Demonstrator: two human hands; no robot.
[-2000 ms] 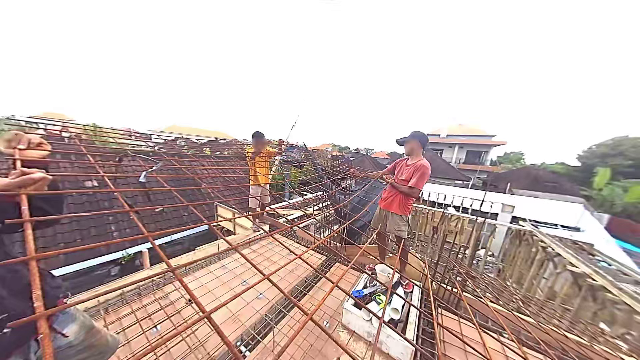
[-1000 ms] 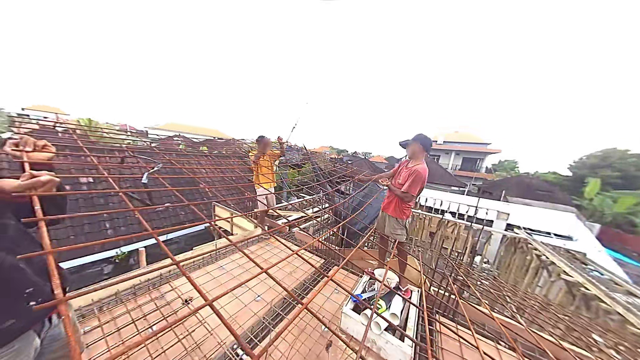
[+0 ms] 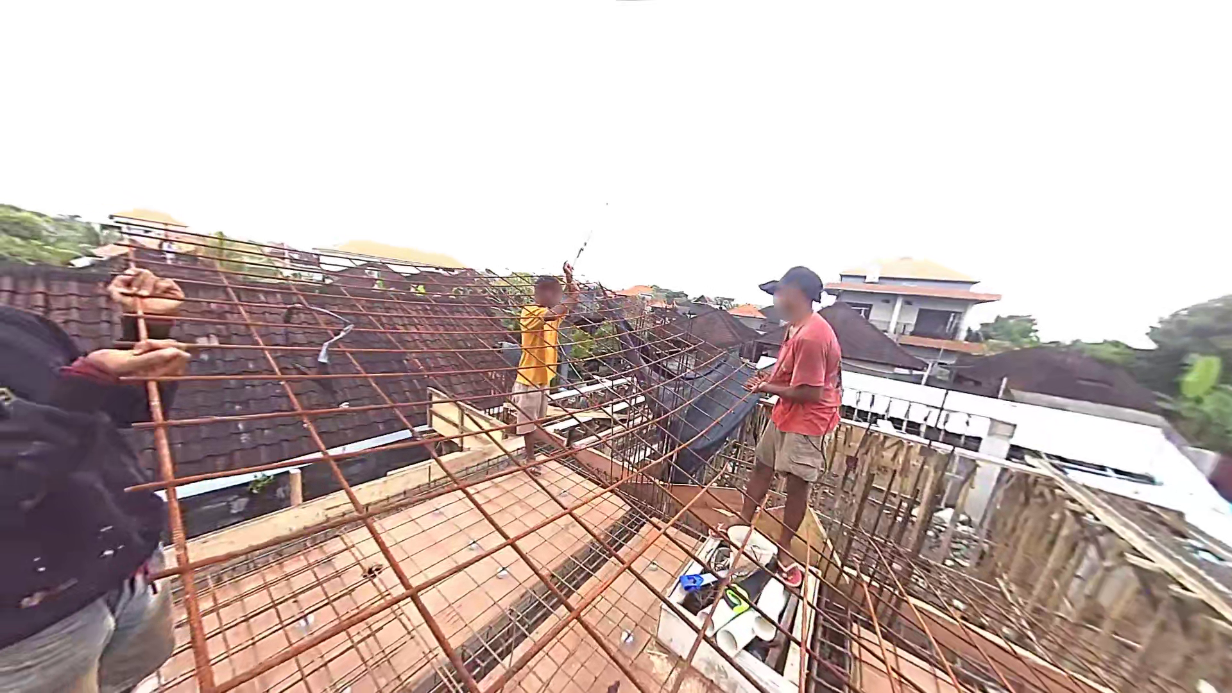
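Observation:
Neither my left hand nor my right hand is in view. A large mat of rusty steel reinforcing mesh [image 3: 412, 589] spans the foreground, tilted and curving away. At the left edge a co-worker in a dark top [image 3: 67, 520] grips its edge bar, one hand [image 3: 146, 289] above the other hand [image 3: 140, 360]. A co-worker in a yellow shirt [image 3: 539, 346] stands at the mesh's far side with an arm raised near the bars. On the right stands a co-worker in a red shirt and dark cap [image 3: 808, 375], hands together in front of the waist.
Below the raised mesh lie reddish formwork panels [image 3: 452, 568] under more rebar. A white tub [image 3: 703, 654] holds pipe pieces, a blue tool and a bucket [image 3: 753, 547]. Upright bars and a dark sheet [image 3: 707, 404] stand behind. Tiled roofs [image 3: 404, 385] lie beyond; wooden boards and posts [image 3: 1078, 577] line the right.
The co-worker in yellow has raised an arm higher. The co-worker at the left edge and the held bar now show farther into the picture, as the view has shifted somewhat.

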